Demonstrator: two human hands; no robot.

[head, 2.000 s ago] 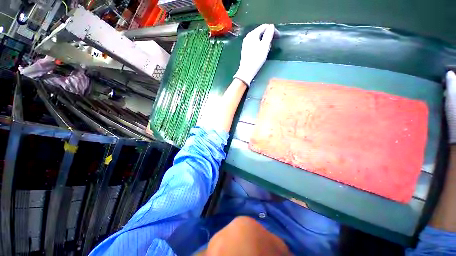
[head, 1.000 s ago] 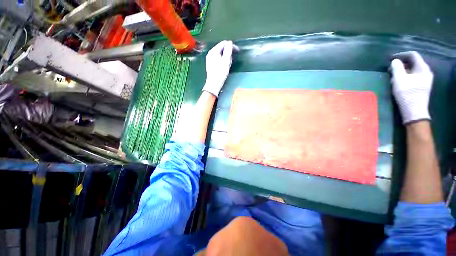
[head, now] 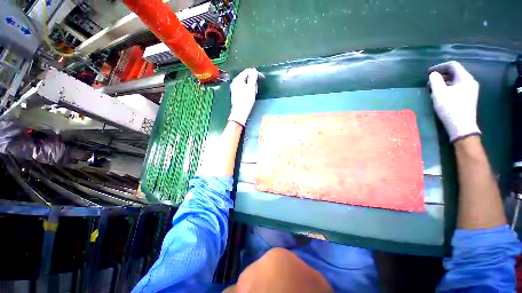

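Note:
The red pad (head: pixel 340 157) lies flat on the pale grey-green base plate (head: pixel 337 220) in front of me. My left hand (head: pixel 244 96), in a white glove, rests by the plate's far left corner, fingers curled. My right hand (head: pixel 456 100), also gloved, rests by the far right corner, fingers curled with the thumb near them. Both hands are off the red pad. The undersides of the fingers are hidden, so I cannot tell if either holds anything.
Green strands (head: pixel 178 140) lie left of my left arm. An orange-red wrapped rod (head: pixel 177 43) slants above them. A circuit board with dark red coils (head: pixel 213 35) is at the far left. Black racks with yellow marks (head: pixel 74 234) stand at lower left. The glossy green mat (head: pixel 366 26) extends beyond the plate.
The view has shifted rightward. My right hand, cut off at the right edge two seconds ago, now shows whole. More of the coil board shows at upper left. The red pad lies as before.

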